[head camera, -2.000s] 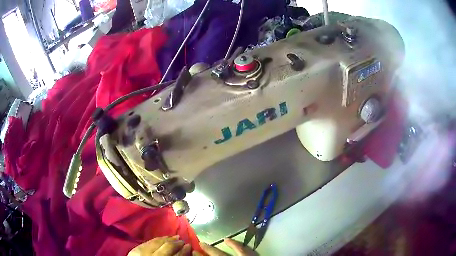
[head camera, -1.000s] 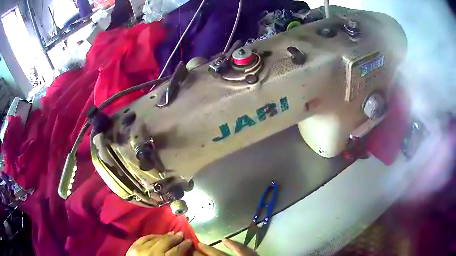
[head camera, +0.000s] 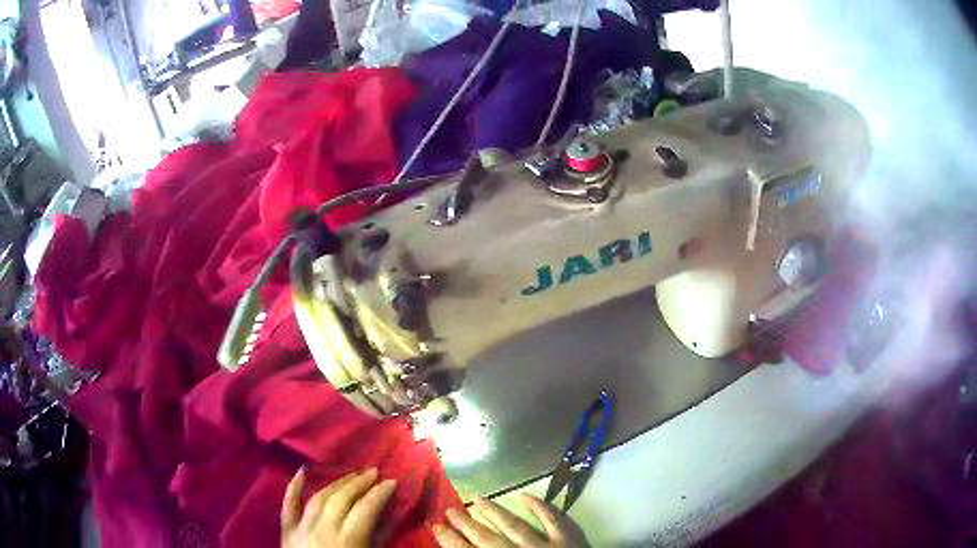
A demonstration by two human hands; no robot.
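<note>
Red fabric (head camera: 230, 321) is heaped left of and behind the cream sewing machine (head camera: 557, 246) and runs to the bright spot under its left end. My left hand (head camera: 337, 514) lies on the fabric at the bottom edge, fingers apart. My right hand (head camera: 509, 527) lies on the fabric's right edge and the bed's front edge, fingers slightly spread. Both hands are cut off by the lower edge of the picture. Presser foot and needle are lost in glare. Snips with blue handles (head camera: 591, 434) lie on the grey machine bed (head camera: 536, 375), just beyond my right fingers.
A gooseneck lamp (head camera: 244, 326) hangs left of the machine head. Purple fabric (head camera: 493, 91) is heaped behind the machine. A red scrap (head camera: 820, 326) lies by the machine's right end. The pale tabletop (head camera: 664, 471) lies in front. A bright window is at the upper left.
The view has shifted, so the machine sits further right and slightly lower. My left hand has spread its fingers flatter on the fabric. More orange-red fabric shows between my hands and the machine head.
</note>
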